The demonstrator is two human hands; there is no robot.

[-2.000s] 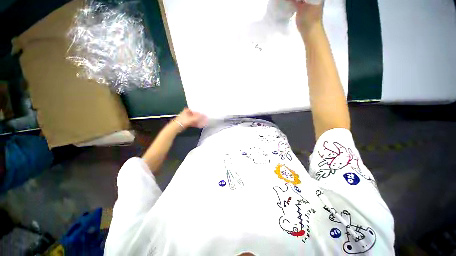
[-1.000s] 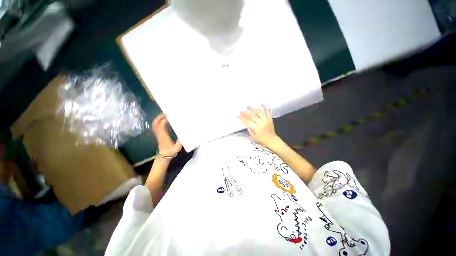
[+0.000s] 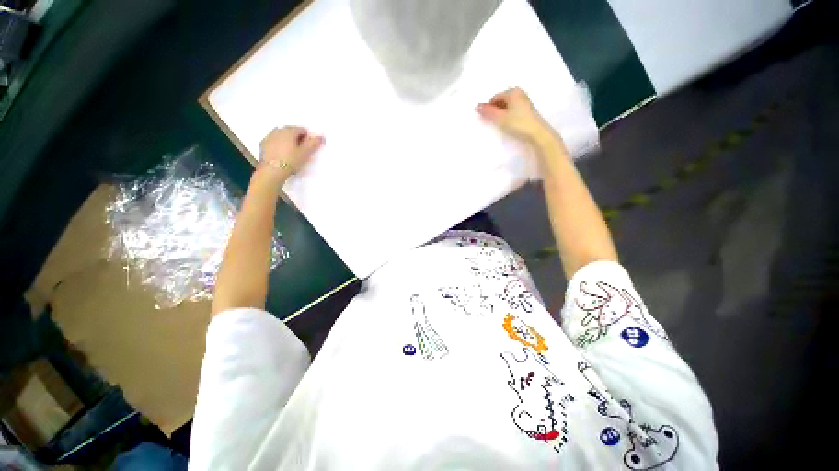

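A large white sheet stack (image 3: 368,198) lies in front of me, with a brown edge along its left side. A pale grey-white rounded shape (image 3: 419,46) shows over the top of the stack, cut off by the frame's upper edge; I cannot tell what it is. My left hand (image 3: 291,150) is on the left part of the sheet, fingers curled together at its surface. My right hand (image 3: 511,112) is on the right part, fingers pinched together. Both seem to hold the top sheet, though its edge is hard to see between the fingers.
A crumpled heap of clear plastic (image 3: 179,230) lies left of the stack, over brown cardboard (image 3: 138,354). The dark green bench (image 3: 603,69) shows around the stack. A second white sheet stack (image 3: 695,32) is at the upper right. A brown box (image 3: 41,400) is at the lower left.
Both hands have moved up and forward from the near edge of the stack, and their fingers have closed. The sheet's right edge now looks lifted and creased.
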